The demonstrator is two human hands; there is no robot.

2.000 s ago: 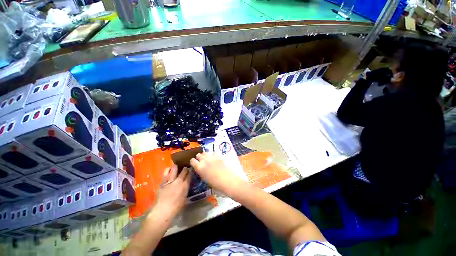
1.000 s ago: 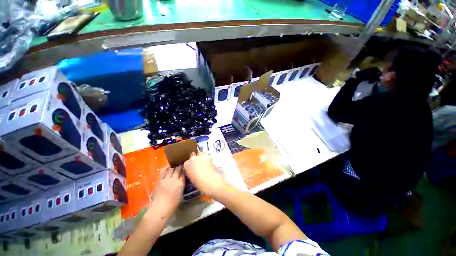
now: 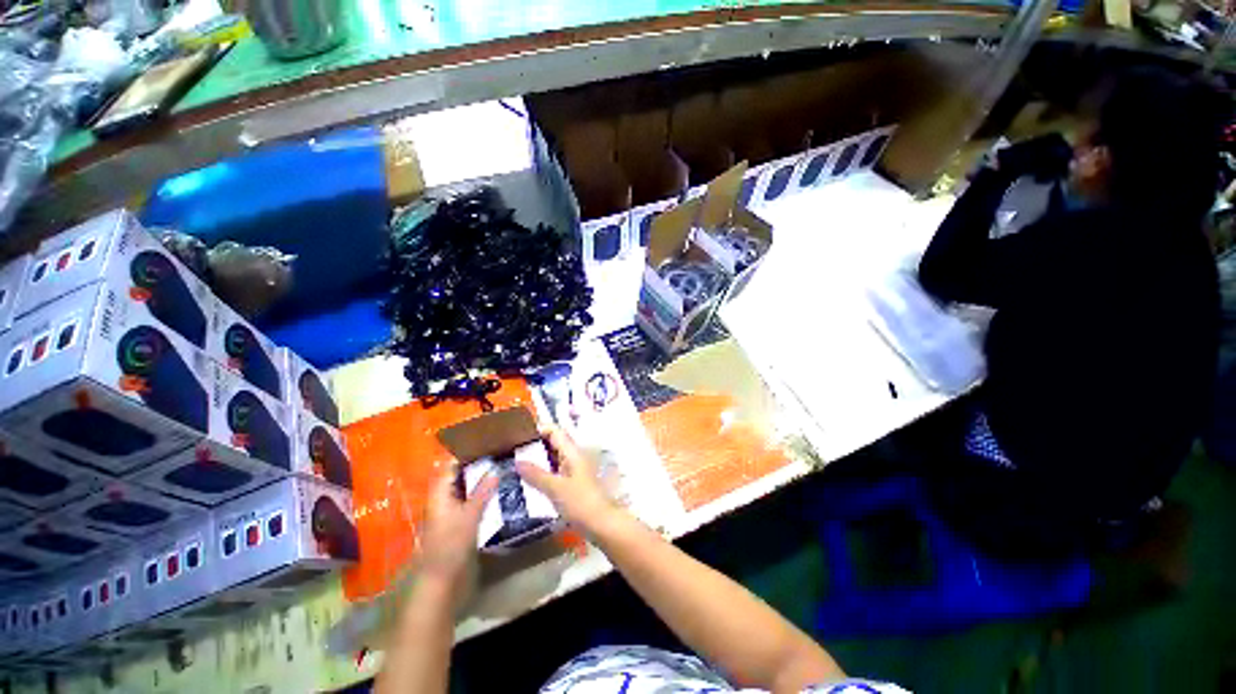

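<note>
A retail box (image 3: 512, 532) stands open on the orange printed sheet (image 3: 386, 461) in front of me. Its brown flap (image 3: 491, 431) stands up at the far side. White side flaps show at its opening, with something dark between them. My left hand (image 3: 454, 513) holds the box's left side. My right hand (image 3: 569, 475) holds its right side, thumb over the opening. A tangled heap of black cables (image 3: 488, 288) lies just behind the box.
Closed white cartons (image 3: 183, 407) are stacked at left. Two open boxes (image 3: 685, 288) stand right of the cables, with a row of open boxes (image 3: 813, 171) behind. A blue bin or block (image 3: 278, 224) is behind the cables. A person in black (image 3: 1098, 298) sits at right.
My hands have moved apart to the two sides of the box, and its opening with white side flaps now shows. The camera view has shifted slightly.
</note>
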